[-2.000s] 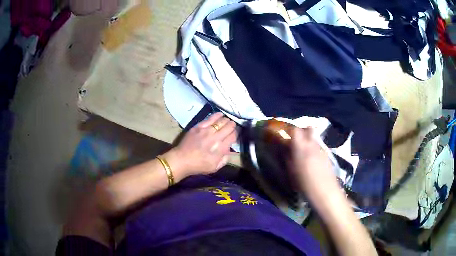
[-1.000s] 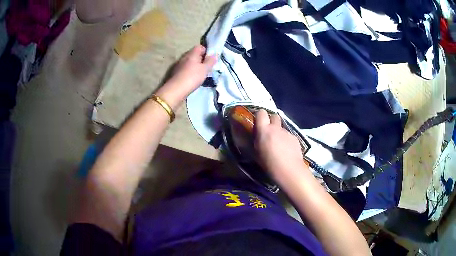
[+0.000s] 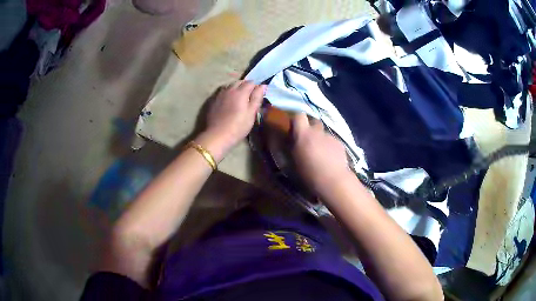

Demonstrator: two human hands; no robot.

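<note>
A dark navy garment panel (image 3: 376, 111) with white interfacing (image 3: 317, 47) lies spread over the table's middle and right. My left hand (image 3: 235, 111) is at the panel's left edge, its fingertips on the near end of a white strip. My right hand (image 3: 320, 153) is closed round the orange-brown handle of the steam iron (image 3: 279, 120), just right of my left hand. The iron's dark body is blurred and rests over the panel's near left edge; its soleplate is hidden.
The iron's wrapped cord (image 3: 470, 170) runs right across the panel. More navy-and-white pieces (image 3: 470, 35) are heaped at the far right. A crumpled pale cloth (image 3: 517, 247) lies at the right edge. A dark red cloth (image 3: 64, 17) is at the far left.
My left hand has moved down beside the iron from higher on the white strip. The iron has shifted slightly up relative to my body. The white strip now lies more slanted to the right.
</note>
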